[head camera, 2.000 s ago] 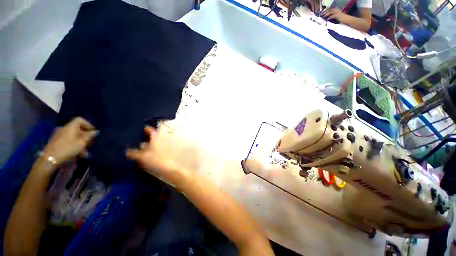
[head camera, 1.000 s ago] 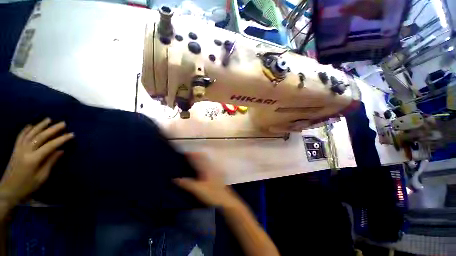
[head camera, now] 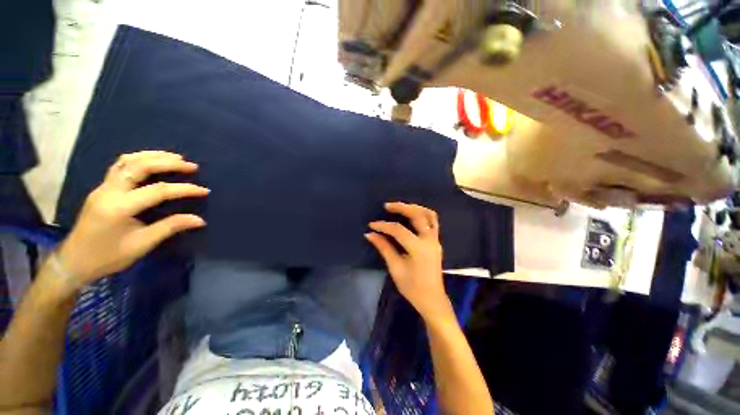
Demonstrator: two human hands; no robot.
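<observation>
A dark navy garment panel (head camera: 276, 170) lies flat on the pale machine table, its front edge at the table edge above my lap. My left hand (head camera: 134, 211) rests on its left part, fingers spread, holding nothing. My right hand (head camera: 412, 247) rests on its right part, fingers bent and apart, fingertips on the cloth. The cream machine head (head camera: 560, 89) stands at the upper right. The panel's upper right edge lies just below the presser foot area (head camera: 403, 97); whether it is under the foot cannot be told.
Red and yellow handle loops (head camera: 484, 113) lie behind the head. More dark cloth (head camera: 23, 121) lies at the far left. A small switch panel (head camera: 600, 243) is on the table at right. A blue crate (head camera: 101, 332) stands below the table edge at left.
The dark panel now lies flat and spread across the table by the machine, where it was bunched before. Both hands have shifted on it. The view has moved closer to the needle area.
</observation>
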